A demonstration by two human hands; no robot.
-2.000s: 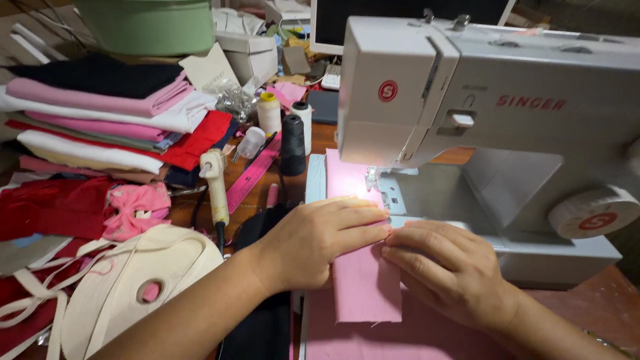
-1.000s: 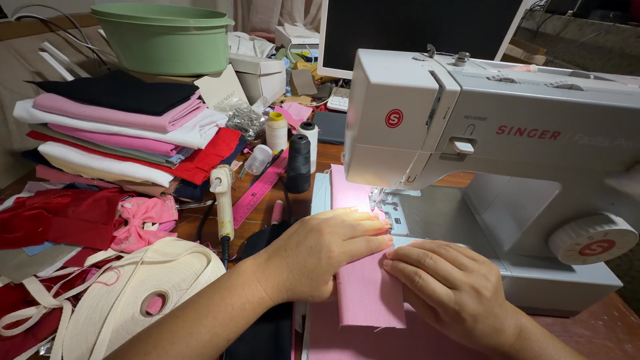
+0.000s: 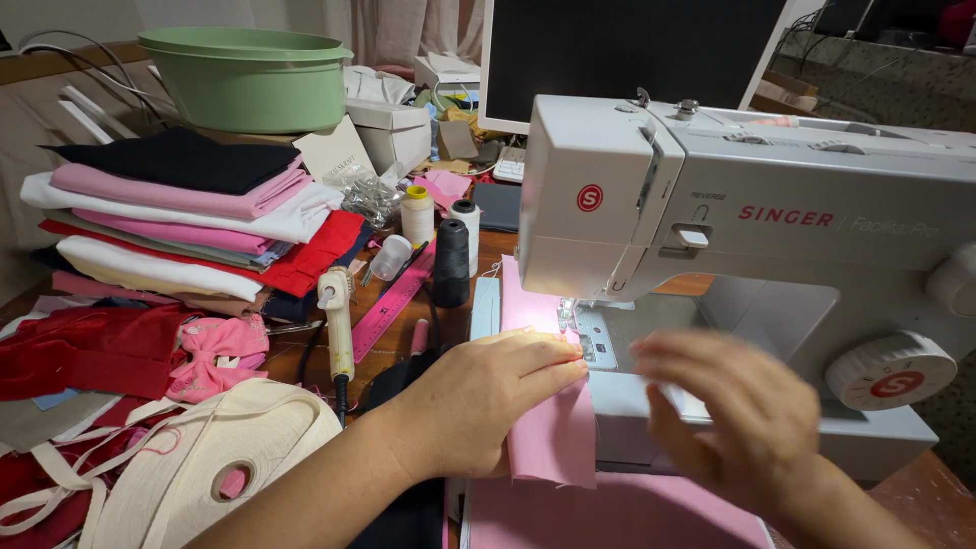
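A folded strip of pink fabric (image 3: 553, 450) runs under the presser foot (image 3: 566, 314) of a Singer sewing machine (image 3: 801, 191), whose lamp lights the cloth. My left hand (image 3: 492, 396) lies flat on the strip just in front of the foot, fingers together, pressing it to the bed. Off the cloth, to the right of it, my right hand (image 3: 724, 412) is raised over the front edge of the machine bed, blurred, fingers apart and with nothing seen in it. More pink fabric (image 3: 610, 511) lies below the bed.
Left of the machine are thread cones (image 3: 451, 263), a pink ruler (image 3: 393, 305), a hot glue gun (image 3: 335, 320) and a roll of cream tape (image 3: 191, 473). Folded fabrics (image 3: 183, 206) are stacked farther left, before a green tub (image 3: 244, 84). A monitor (image 3: 625, 61) stands behind the machine.
My right hand has let go of the pink strip and moved up and to the right of it. My left hand has stayed on the strip.
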